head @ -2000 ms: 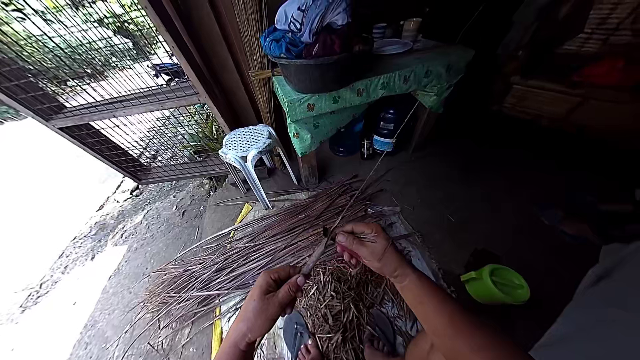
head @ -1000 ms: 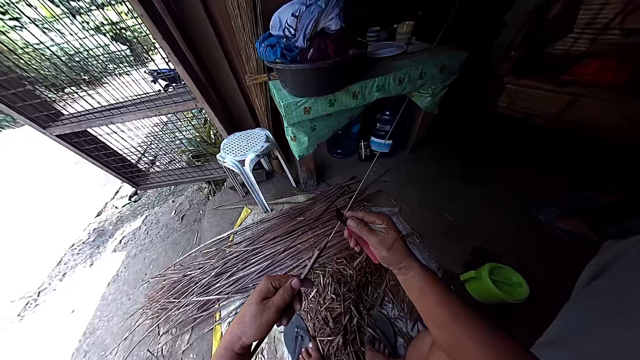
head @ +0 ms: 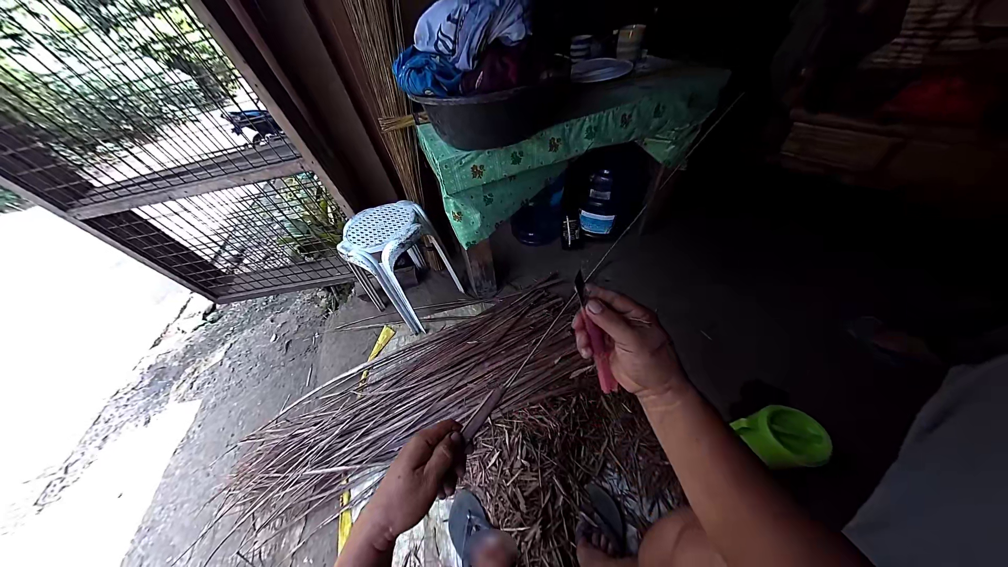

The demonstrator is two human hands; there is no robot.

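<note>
My left hand point(head: 421, 476) grips the broad brown end of a long thin palm-leaf midrib point(head: 535, 346), which slants up to the right past the table. In my right hand point(head: 630, 339) is a small knife point(head: 600, 350) with a pink-red handle, its dark blade pointing up beside the upper part of the strand. Whether the blade touches the strand, I cannot tell. Beneath both hands lies a bundle of long dry brown stalks point(head: 394, 402), and a heap of short brown shavings point(head: 543, 472) covers the ground between my feet.
A white plastic stool point(head: 382, 228) stands beyond the bundle. Behind it, a table with a green cloth point(head: 504, 157) bears a black basin point(head: 488, 118) of clothes; large bottles point(head: 598, 209) stand underneath. A green plastic container point(head: 787, 437) sits at right, a mesh gate point(head: 189, 189) at left.
My right hand turned between the two earlier frames, bringing the knife's pink-red handle into sight. My left hand still holds the strand's broad end, low at the centre.
</note>
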